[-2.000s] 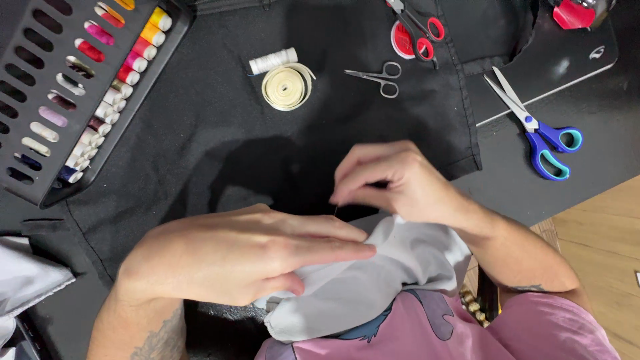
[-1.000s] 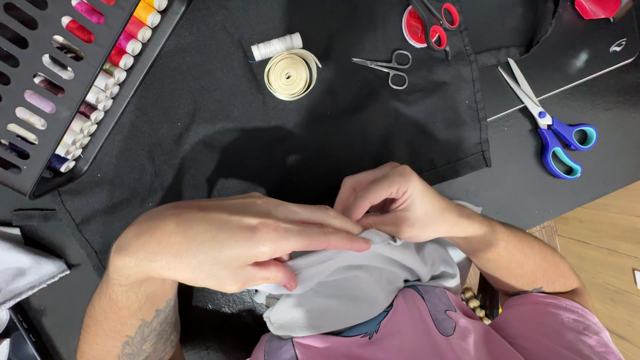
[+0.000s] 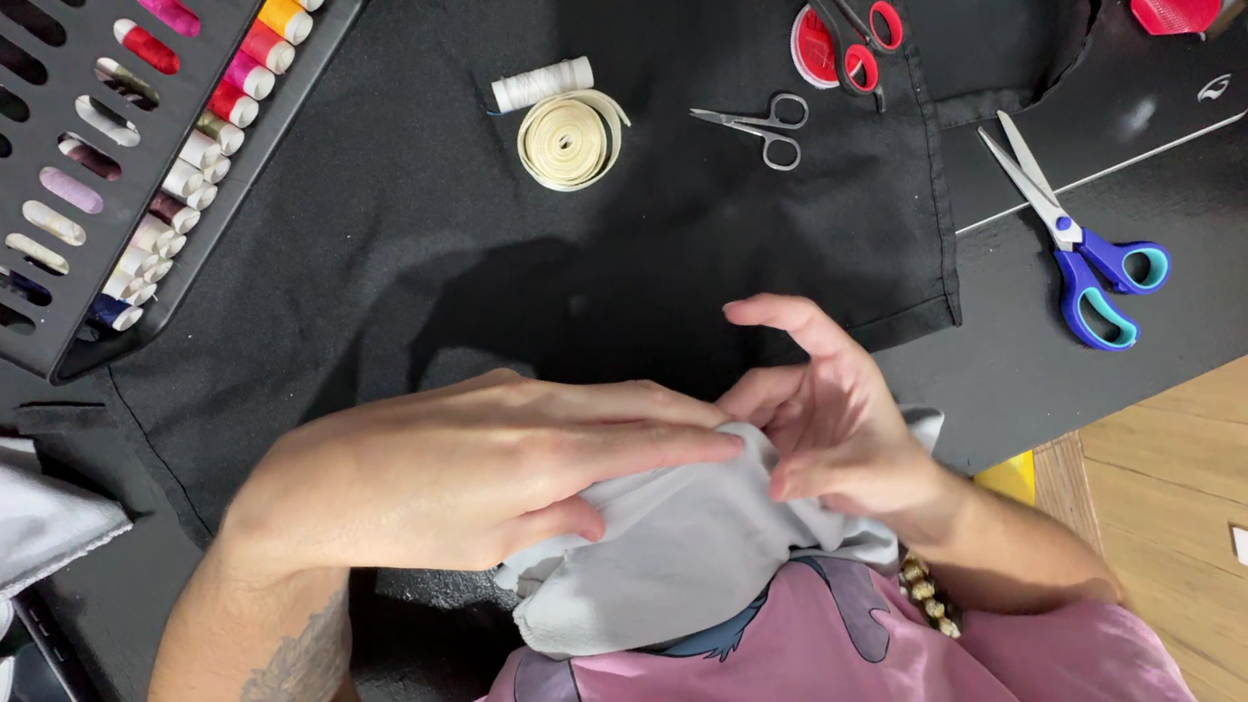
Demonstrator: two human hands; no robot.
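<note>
Light grey fabric [image 3: 673,556] lies bunched against the pink shirt at the table's front edge. My left hand [image 3: 487,468] is shut on this fabric, its fingers stretched out flat along the upper fold. On the fabric's right side is my right hand [image 3: 829,419], its index finger raised and apart from the thumb, the lower fingers near the fold. Whether a needle or thread is between its fingers cannot be seen. Beyond the hands, a spool of white thread [image 3: 542,84] touches a rolled cream tape [image 3: 568,141], and small metal scissors [image 3: 760,130] lie to their right.
Black cloth [image 3: 390,195] covers much of the table. A black rack of thread spools [image 3: 195,185] stands at upper left. Blue-handled scissors [image 3: 1082,244] lie at right, red-and-black scissors [image 3: 858,49] at the top beside a red round case [image 3: 814,47]. More grey fabric [image 3: 58,517] is at far left.
My right hand's fingers, close together at the fabric's fold one second ago, are now spread with the index finger raised. My left hand stays on the fabric.
</note>
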